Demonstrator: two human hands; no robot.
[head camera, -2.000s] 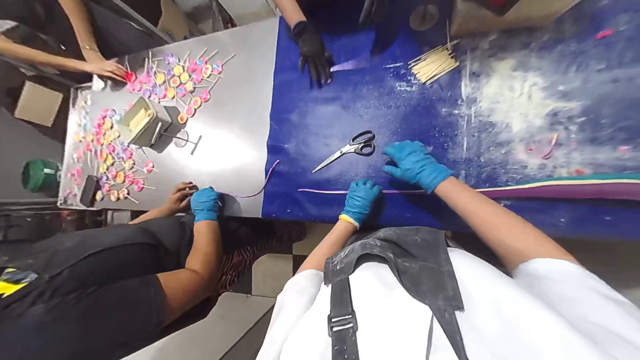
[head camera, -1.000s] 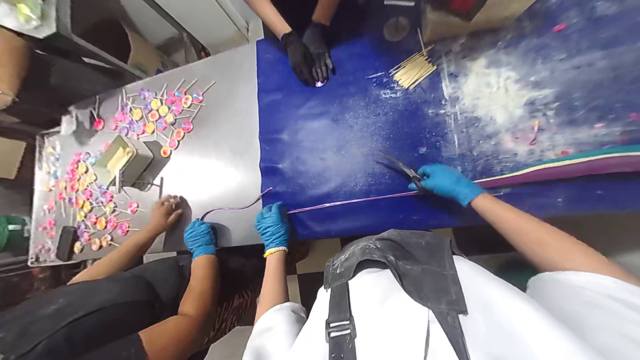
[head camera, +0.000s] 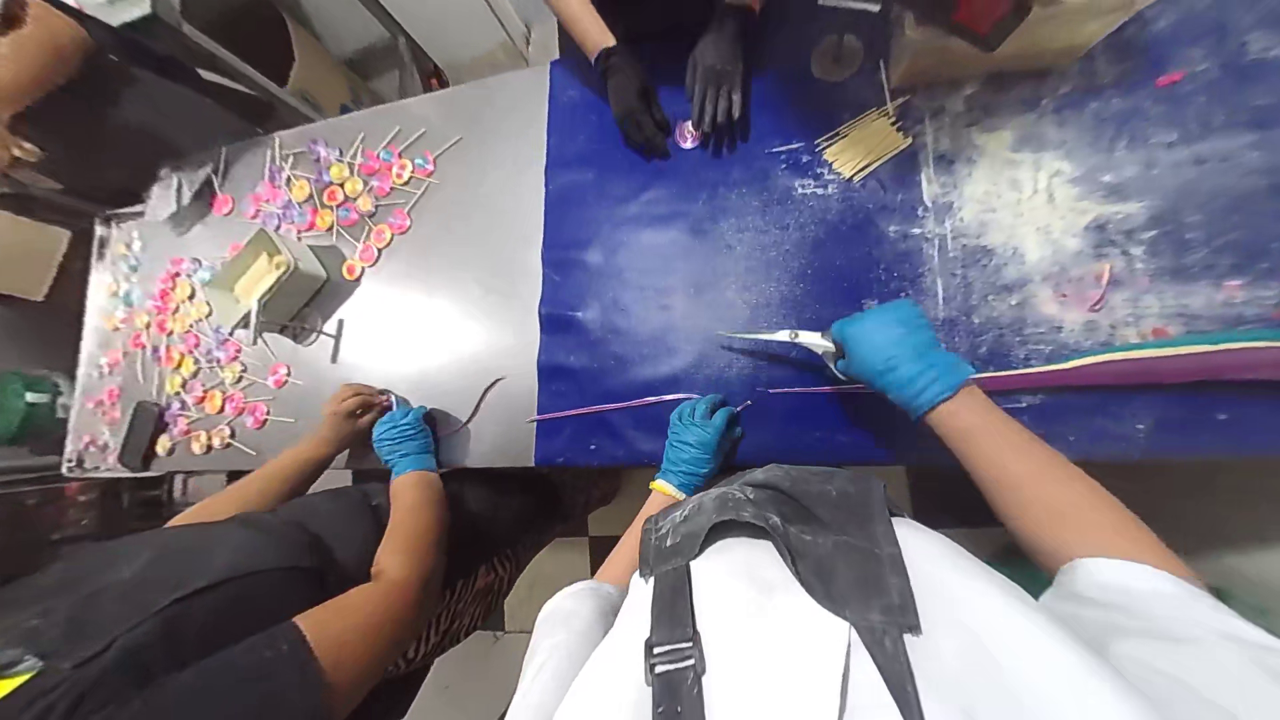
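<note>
My left hand (head camera: 697, 440), in a blue glove, holds a thin pink-purple candy strip (head camera: 615, 405) that runs leftward over the blue mat. A short end of it pokes out right of my fingers. A gap parts it from another thin strand (head camera: 815, 389), which leads right to a thick striped candy rope (head camera: 1120, 372) in purple, cream and teal. In my gloved right hand (head camera: 895, 355) are metal scissors (head camera: 785, 337), their blades pointing left above the strand. My palm hides the handles.
A co-worker at left handles candy beside a curved strip (head camera: 485, 400). Another's black-gloved hands flank a swirled lollipop (head camera: 687, 134). Wooden sticks (head camera: 865, 142) lie on the blue mat (head camera: 640, 260). Many lollipops (head camera: 380, 235) and a square container (head camera: 265, 280) stand on the metal table (head camera: 450, 200).
The scissors lay on the mat two seconds ago; my right hand took hold of them. My left hand moved left along the strand, then back right. The strand, continuous earlier, is now in two pieces.
</note>
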